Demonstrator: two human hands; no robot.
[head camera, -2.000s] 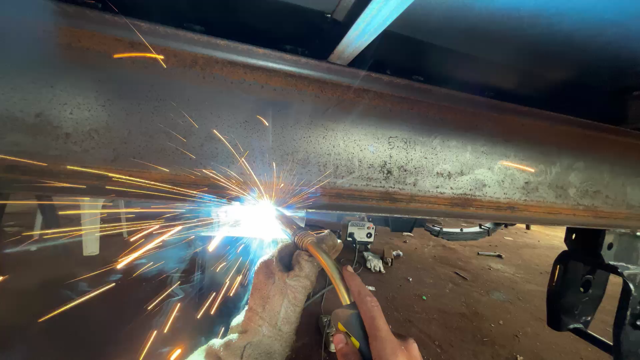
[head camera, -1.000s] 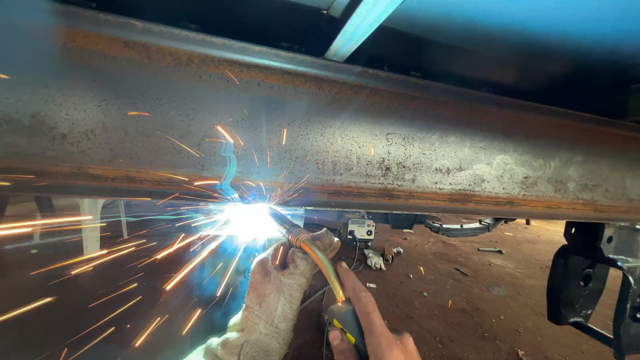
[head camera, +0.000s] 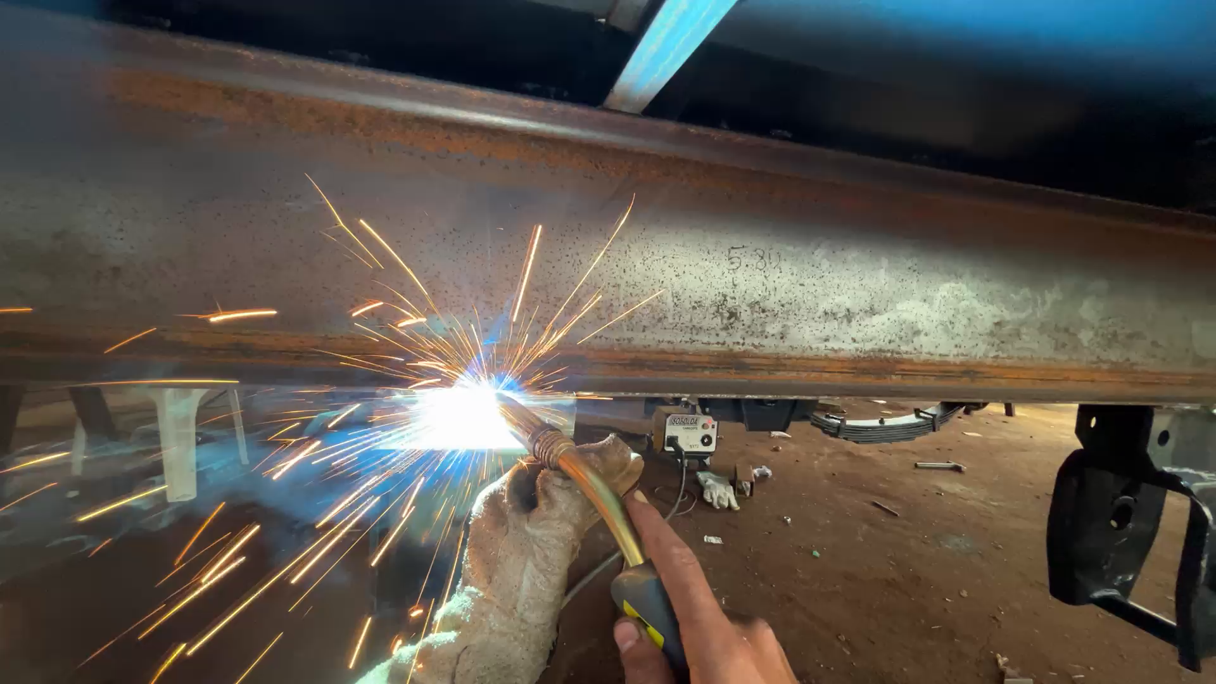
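Observation:
My bare right hand (head camera: 698, 608) grips the dark handle of a MIG welding torch (head camera: 603, 494), index finger laid along its brass-coloured neck. At the torch's tip a bright white arc (head camera: 467, 416) burns at the lower edge of a rusty steel beam (head camera: 665, 256), throwing orange sparks, mostly down and left. My left hand (head camera: 541, 532), in a worn leather welding glove, is raised just under the torch neck, its fingers curled against or close behind it; the exact contact is hard to tell. Glare hides the joint being welded.
A wire feeder box (head camera: 691, 434) with a cable stands beyond the beam, near a pale glove (head camera: 717, 490) on the dirt floor. A leaf spring (head camera: 883, 426) shows under the beam, with a wrench (head camera: 940, 466) farther right. A black metal bracket (head camera: 1107, 522) hangs at right; a bluish crossbar (head camera: 670, 52) is above.
The torch stays in my right hand and the arc still burns along the beam's lower edge. A bluish wisp above the arc one second ago is gone. Both hands hold nearly the same pose.

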